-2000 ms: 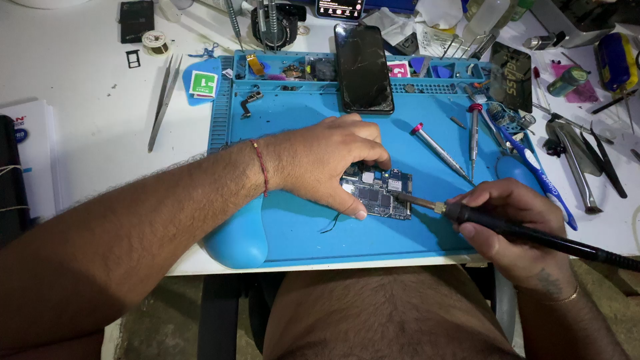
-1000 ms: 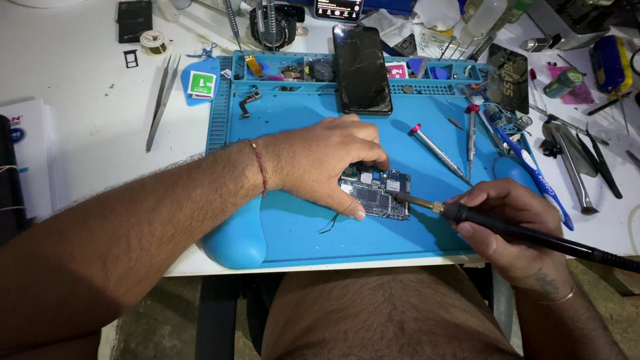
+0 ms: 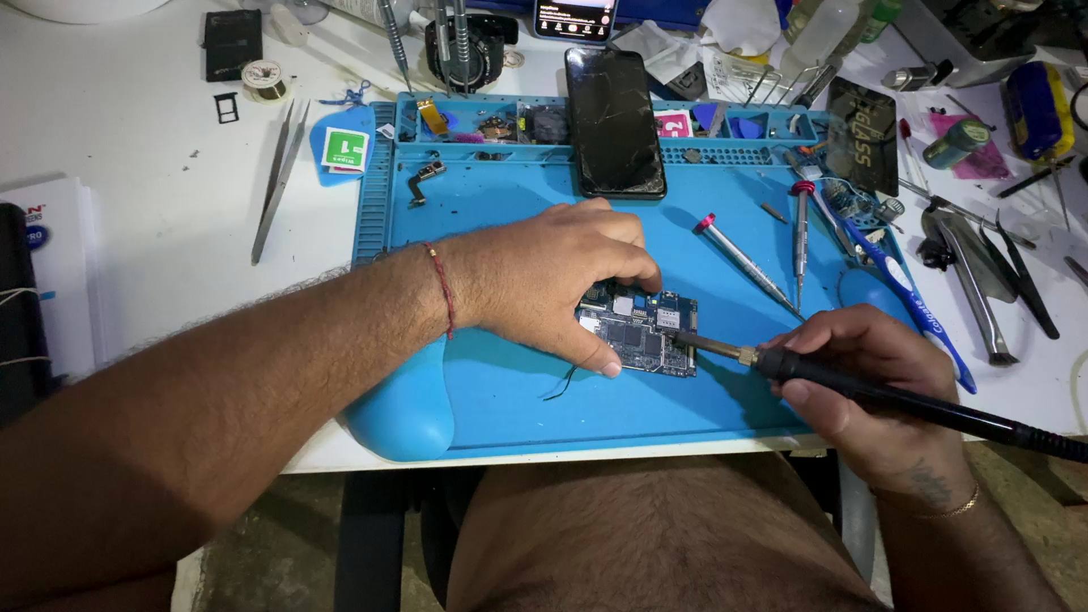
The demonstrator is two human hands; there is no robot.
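A phone circuit board (image 3: pixel 639 336) lies on a blue silicone repair mat (image 3: pixel 544 425). My left hand (image 3: pixel 565 280) grips its left part, thumb on the near edge and fingers over the far edge, hiding that end. In my right hand (image 3: pixel 875 391) is a soldering iron (image 3: pixel 858 391), held like a pen, its metal tip at the right half of the board. A short dark wire (image 3: pixel 559 387) rests beside my left thumb. Beyond the hands, a phone with a cracked screen (image 3: pixel 615 123) leans over the mat's parts tray.
Two precision screwdrivers (image 3: pixel 748 265) (image 3: pixel 801 242) and a blue toothbrush (image 3: pixel 901 280) lie right of the board. Farther right are black tweezers (image 3: pixel 1020 276) and a metal-handled brush (image 3: pixel 973 293). Steel tweezers (image 3: pixel 279 183) and a solder spool (image 3: pixel 263 80) lie to the left.
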